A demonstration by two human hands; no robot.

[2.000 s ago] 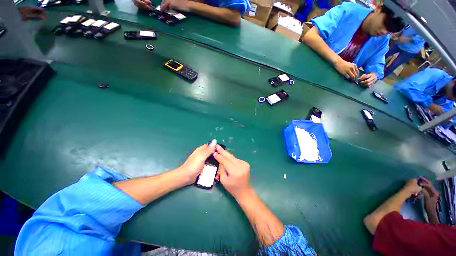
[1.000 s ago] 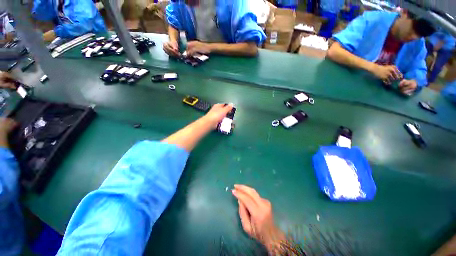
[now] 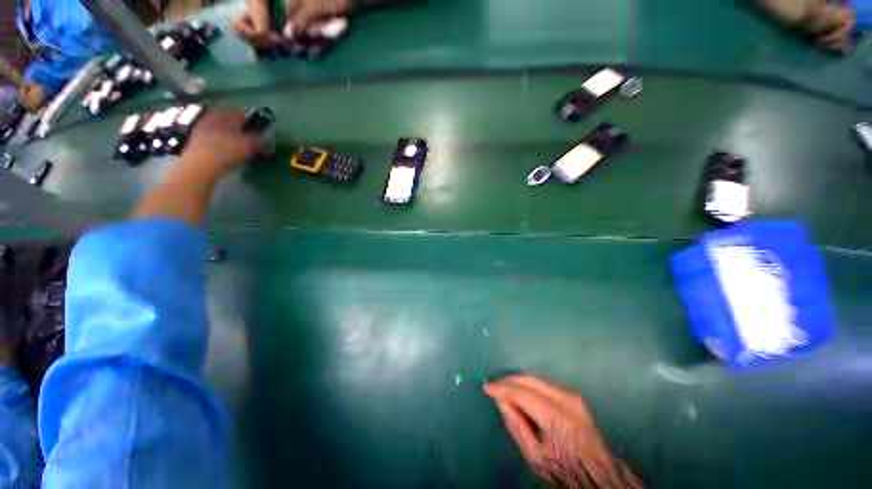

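My left hand [image 3: 225, 143] is stretched out at the upper left, blurred, with its fingers closed over a black phone [image 3: 258, 119]; only the phone's end shows. My right hand [image 3: 555, 420] is low over the bench at the bottom, empty, fingers loosely curved. A black phone with a white rectangle [image 3: 403, 172] lies back up on the green strip. A yellow-framed keypad phone [image 3: 325, 164] lies face up between it and my left hand.
Phones in a row [image 3: 158, 131] lie left of my left hand. Two phones with rings [image 3: 578, 155] [image 3: 595, 93] lie right of centre. A blue bin [image 3: 755, 291] of white pieces is at the right, a phone [image 3: 727, 186] touching its back edge. Other people's hands work across the bench.
My left hand has set the white-backed phone on the strip, let go, and moved left onto another phone. The view has turned downward. My right hand stays near the bench, empty.
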